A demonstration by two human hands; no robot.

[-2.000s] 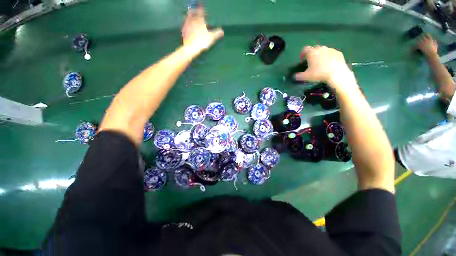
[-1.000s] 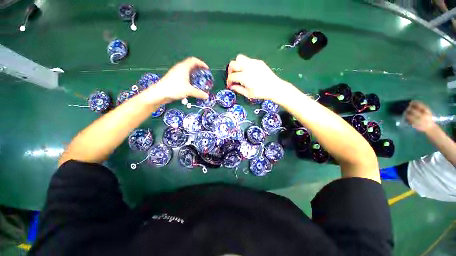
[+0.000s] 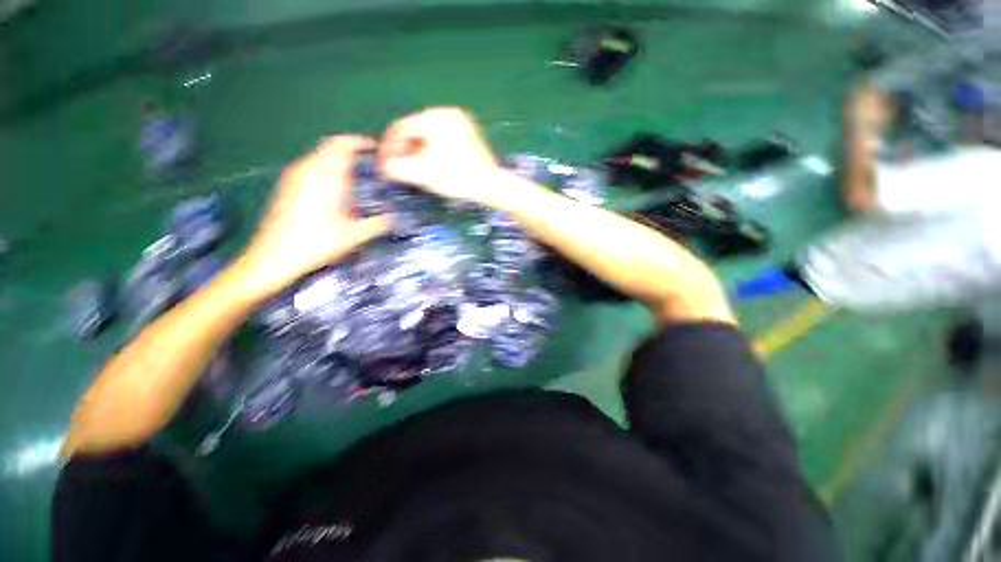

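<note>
The frame is badly blurred. My left hand [image 3: 313, 209] is curved around a blue-and-white patterned round unit [image 3: 369, 184], partly hidden between my hands. My right hand [image 3: 437, 152] is curled with its fingertips at the far side of that unit; whether it grips anything is hidden. Below my hands lies a heap of patterned round units [image 3: 423, 258] with pale and dark parts among them. Black housings [image 3: 648, 165] lie in a group to the right, some with small red streaks.
A black housing [image 3: 607, 53] lies far across the green surface [image 3: 494, 82]. More patterned units [image 3: 198, 223] lie at left, one farther off [image 3: 167, 139]. At right another person's arm [image 3: 865, 143] and pale sleeve show, above a green floor with a yellow line [image 3: 793, 327].
The view has shifted and blurred. My hands have come together; my right hand now meets the unit in my left hand. The other person shows more fully at right.
</note>
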